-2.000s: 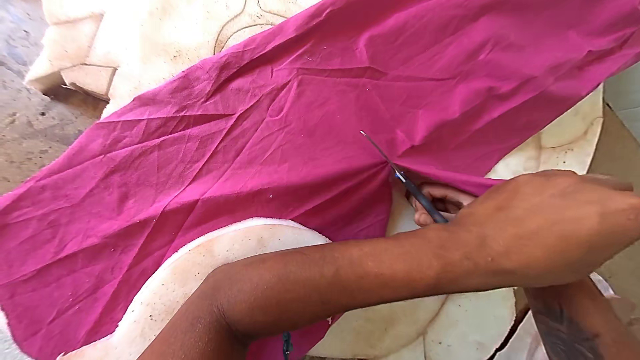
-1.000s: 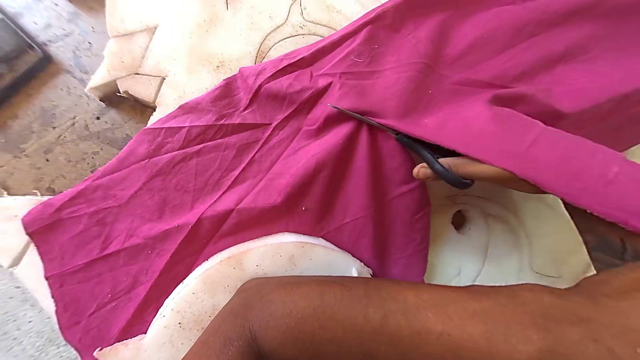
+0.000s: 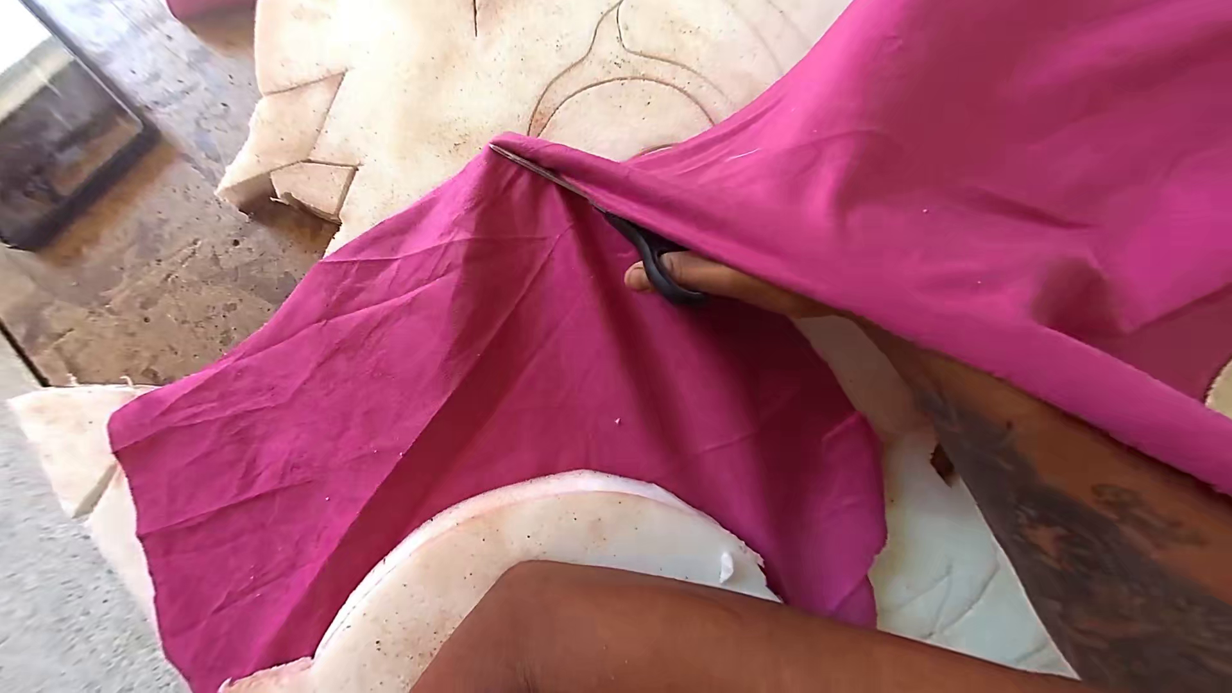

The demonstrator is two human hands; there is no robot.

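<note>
My right hand (image 3: 712,277) is shut on the black handle of a pair of scissors (image 3: 643,241), partly under the edge of a magenta cloth (image 3: 385,385). The metal blade points up and left, its tip at the cloth's upper edge. A long slit runs from the scissors toward the right, with the upper part of the cloth raised over my tattooed right forearm (image 3: 1078,500). My left forearm (image 3: 693,635) crosses the bottom of the view to the right; my left hand is out of view.
Under the cloth lie pale foam sheets (image 3: 433,115) with drawn curved lines and notched edges. A curved foam edge (image 3: 539,520) shows below the cloth. A stained brown surface (image 3: 173,308) is at the left, with a dark-framed object (image 3: 77,144) on it.
The scissors have moved up and left through the cloth, to its upper edge, and the slit is longer. The cloth's right part has been lifted. My left hand, seen two seconds ago, has left the view.
</note>
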